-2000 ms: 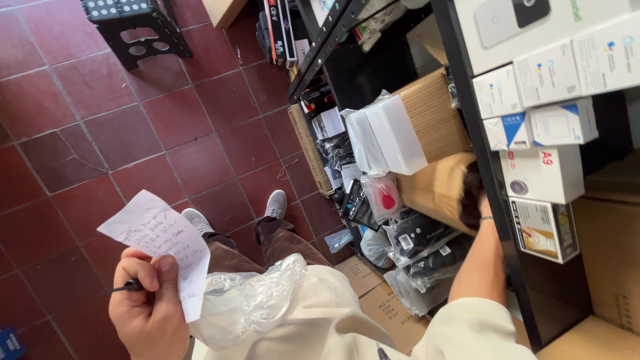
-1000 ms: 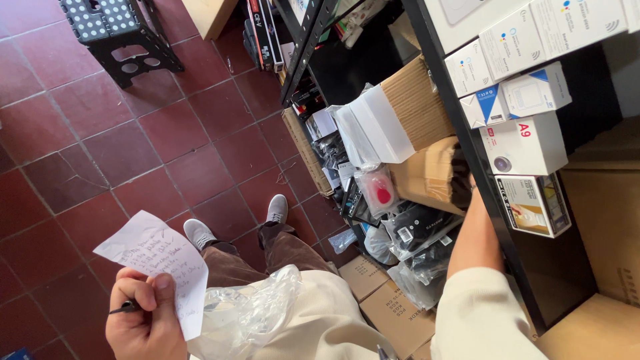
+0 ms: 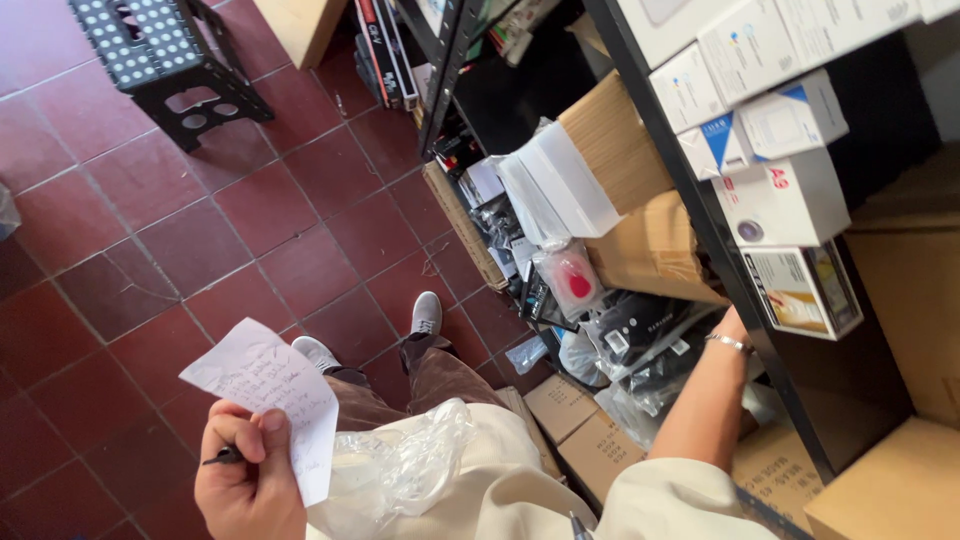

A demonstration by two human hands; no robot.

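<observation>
My left hand [image 3: 251,457] pinches a handwritten sheet of paper [image 3: 289,405] between thumb and fingers, with a black pen [image 3: 223,455] also tucked in it. A crumpled clear plastic bag [image 3: 409,457] lies against my shirt beside the paper. My right hand is hidden behind the edge of the black shelf; only the wrist with a metal bracelet [image 3: 729,343] and the forearm show. That wrist is just below an open-ended cardboard box [image 3: 652,244] wrapped in tape. Near it are bagged black items [image 3: 637,330] and a bagged item with a red oval [image 3: 576,281].
Small white boxes [image 3: 787,195] line the upper black shelf [image 3: 720,247]. Cardboard cartons [image 3: 600,450] stand low beside my legs, another [image 3: 892,487] at bottom right. A black folding stool [image 3: 180,82] with a dotted top is on the tiled floor [image 3: 300,195], near a wooden edge [image 3: 300,26].
My right hand, partly visible at the taped cardboard box two seconds ago, is now hidden behind the shelf edge. My left hand still holds the paper and pen.
</observation>
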